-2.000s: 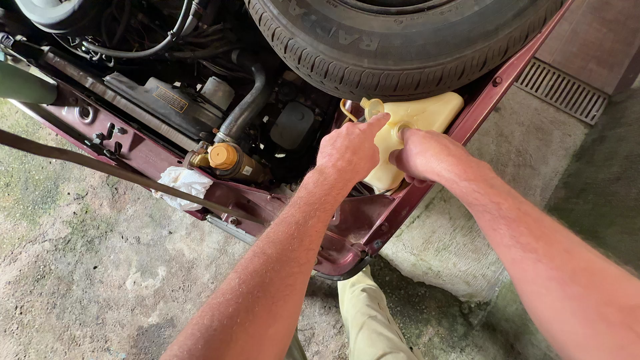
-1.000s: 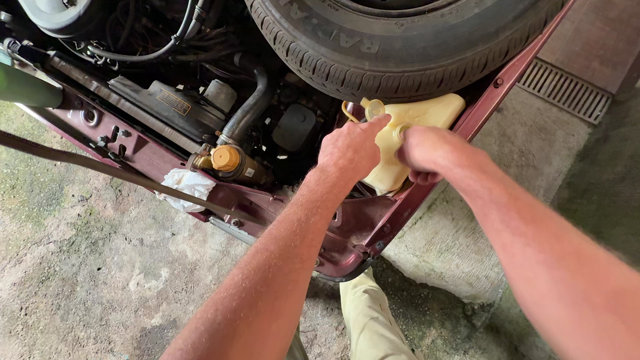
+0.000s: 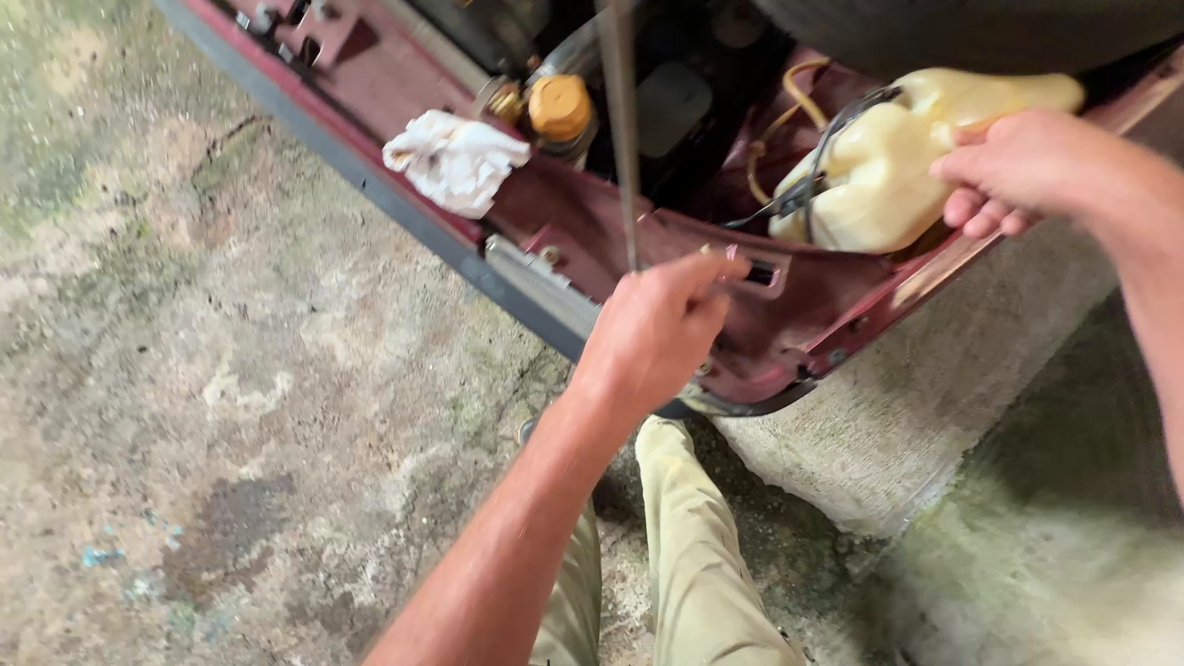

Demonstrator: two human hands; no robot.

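A cream plastic fluid reservoir [image 3: 879,176] lies in the front corner of the engine bay, with a black cable and connector [image 3: 800,194] across its left part. Against its right side is my right hand [image 3: 1008,176], fingers curled; whether it grips the plastic is unclear. My left hand [image 3: 661,319] is over the maroon front panel [image 3: 601,217], its fingertips beside a rectangular slot [image 3: 760,274]. A small pale tip shows at those fingers, but what they hold is hidden. A metal rod [image 3: 622,120] runs down to the back of this hand.
A crumpled white cloth [image 3: 458,162] rests on the panel beside an orange-yellow cap [image 3: 560,106]. A yellowish hose [image 3: 757,166] curves left of the reservoir. A tire [image 3: 943,32] fills the top right. Below are my legs [image 3: 694,546] and the rough concrete floor [image 3: 305,416].
My left hand has left the reservoir and moved over the front panel. The reservoir has turned, and its black cable now shows. My right hand stays beside it. The view has shifted and come closer.
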